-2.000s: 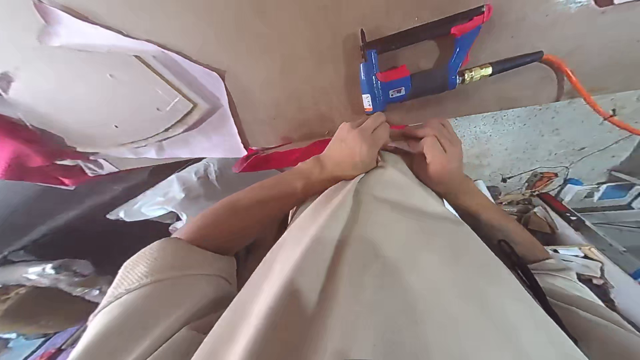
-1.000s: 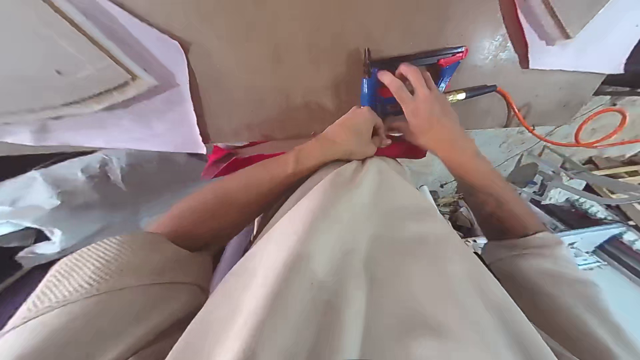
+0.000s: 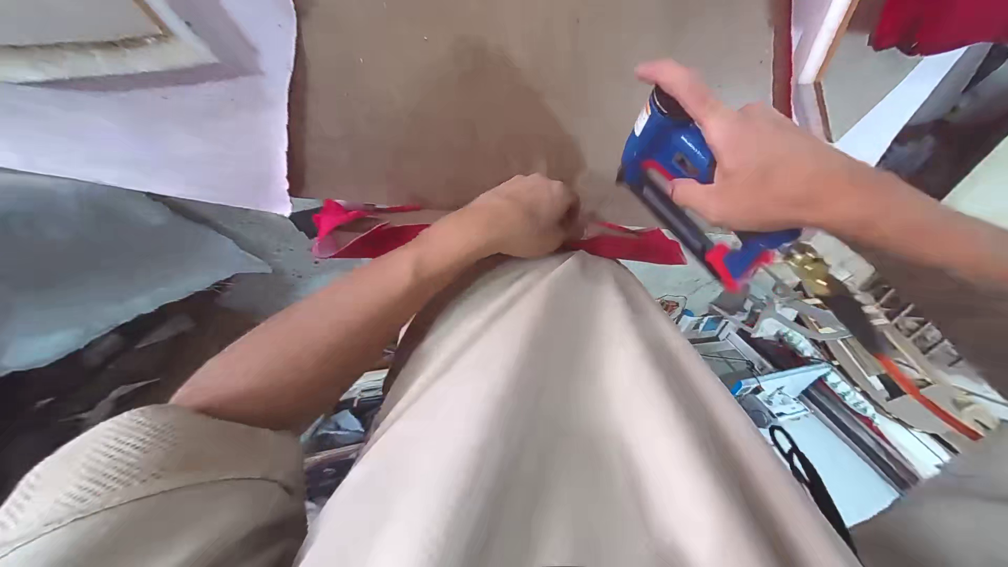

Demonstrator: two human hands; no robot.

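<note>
My right hand (image 3: 748, 165) grips a blue pneumatic staple gun (image 3: 669, 142) with a black magazine and red parts, lifted clear of the board and tilted, its air fitting (image 3: 807, 268) toward the lower right. My left hand (image 3: 539, 216) is closed at the near edge of the brown board (image 3: 441, 102), pressing on red fabric (image 3: 630, 244) there. The fabric runs along that edge on both sides of the hand. What the fingertips pinch is hidden. The beige shirt (image 3: 567, 409) reaches up close to the left hand.
At upper left, white material (image 3: 197, 134) lies under a framed panel (image 3: 79, 39); a similar panel (image 3: 866, 87) is at upper right. Grey sheeting (image 3: 102, 268) hangs at left. An orange hose (image 3: 929, 402) trails over tools and scraps at lower right, near black scissors handles (image 3: 795, 457).
The staple gun lay on the board; my right hand went from the board's edge to the gun and has lifted it. My left hand has stayed at the edge on the red fabric.
</note>
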